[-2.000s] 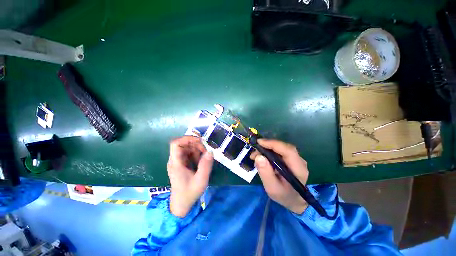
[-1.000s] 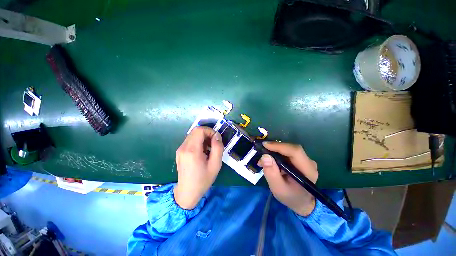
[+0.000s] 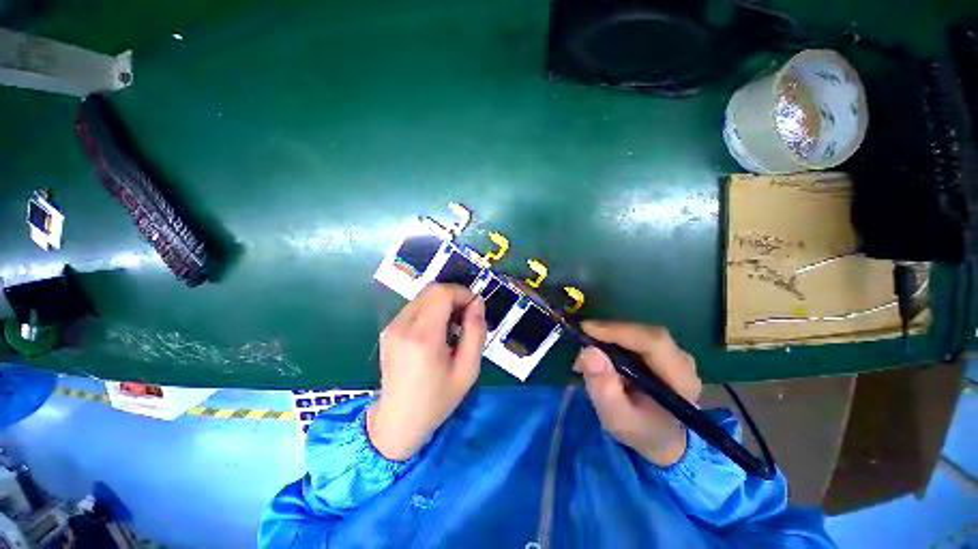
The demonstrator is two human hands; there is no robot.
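Four dark LCD modules (image 3: 529,329) lie side by side on a white backing strip (image 3: 399,281) in front of me. Yellow-orange flex tails (image 3: 537,272) hook out along their far edge. My right hand (image 3: 639,388) holds the black soldering iron (image 3: 667,398) like a pen, its tip end over the far edge of the modules. My left hand (image 3: 429,362) is over the strip's middle with thumb and index finger pinched together. A very thin line shows at these fingertips, probably solder wire. The left fingers cover part of the modules.
A dark ridged band (image 3: 145,203) and a single small module (image 3: 45,219) lie left, near a green and black holder (image 3: 32,330). A clear tape roll (image 3: 796,112) and cardboard pad (image 3: 826,290) are right. A black housing (image 3: 627,45) and metal post (image 3: 64,64) stand at the back.
The left hand has moved from the strip's left end to its middle, fingers pinched. The right hand has drawn back off the modules, still holding the iron. All four flex tails now show.
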